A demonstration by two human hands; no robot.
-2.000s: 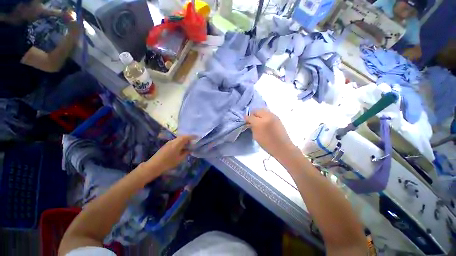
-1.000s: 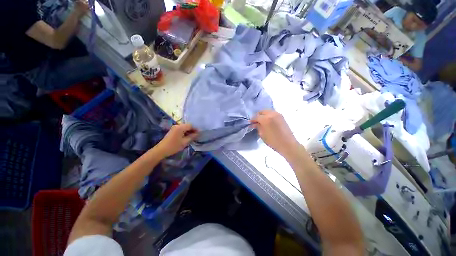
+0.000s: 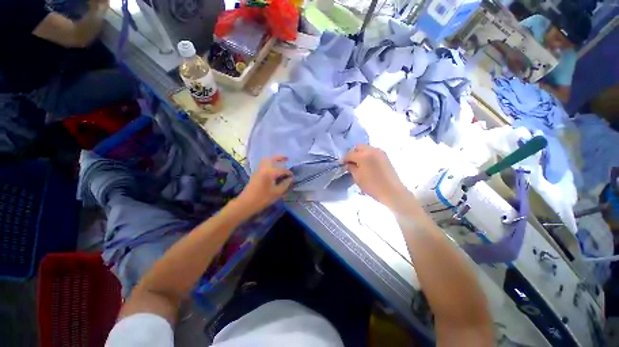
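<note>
A soft blue-grey garment piece [image 3: 298, 122] lies on the white table near its front edge. My left hand [image 3: 270, 183] is at the near left part of the cloth, with thumb and fingers around the left end of a folded edge. My right hand [image 3: 365, 167] pinches the right end of the same edge between fingertips. The narrow folded edge [image 3: 315, 165] runs between both hands and shows a darker line. The hands hide the edge's two ends.
The sewing machine [image 3: 489, 210] with a green-handled tool [image 3: 516, 156] stands right. A heap of cut pieces [image 3: 427, 85] lies behind. A bottle [image 3: 199, 78] and accessory tray [image 3: 241, 71] stand left. Baskets [image 3: 74, 291] are on the floor. People sit at upper left and right.
My left hand has moved right and slightly up along the cloth, closer to my right hand. My right hand has stayed nearly in place at the edge.
</note>
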